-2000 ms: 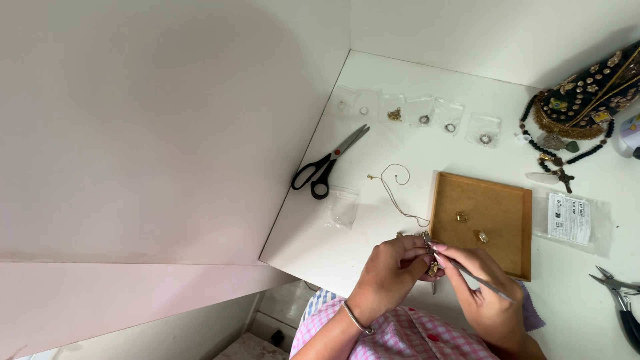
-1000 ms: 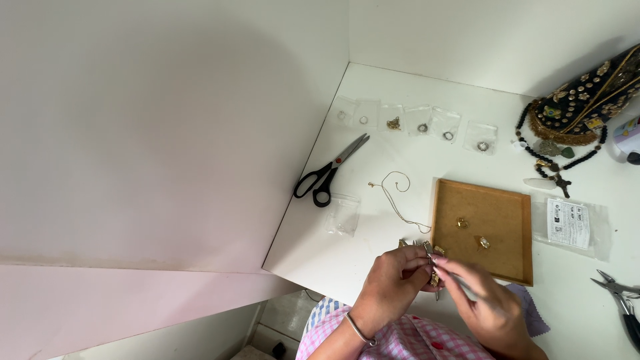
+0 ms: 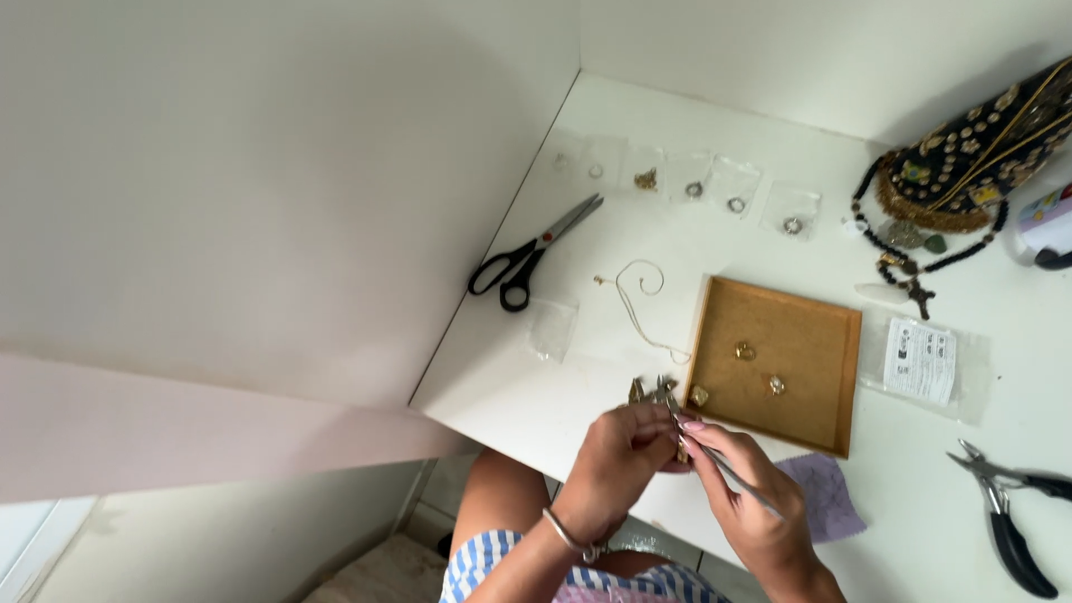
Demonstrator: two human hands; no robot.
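Note:
My left hand point(image 3: 624, 465), with a bracelet on the wrist, holds a small gold-coloured jewelry piece point(image 3: 683, 452) between its fingers. In my right hand point(image 3: 749, 494) is a slim metal tool point(image 3: 741, 479), its tip at the fingers of my left hand; the exact contact is hidden. Just beyond the fingertips lie several small metal pieces point(image 3: 649, 389). Beside them stands a square wooden tray point(image 3: 804, 356) holding a gold ring point(image 3: 744, 351), a ring with a pale stone point(image 3: 776, 385) and another gold piece point(image 3: 699, 395). A fine chain point(image 3: 632, 314) lies left of the tray.
Black-handled scissors point(image 3: 536, 255) and an empty plastic bag point(image 3: 553, 328) lie left; small bags with jewelry point(image 3: 694, 188) line the back. At right are a dark beaded rosary point(image 3: 919, 295), a labelled bag point(image 3: 963, 377) and pliers point(image 3: 1005, 502). A purple cloth point(image 3: 821, 498) lies near the front edge.
Both hands stay together near the tray's lower left corner, with the tool still in my right hand. My right hand's fingers have shifted slightly. The view has moved a little.

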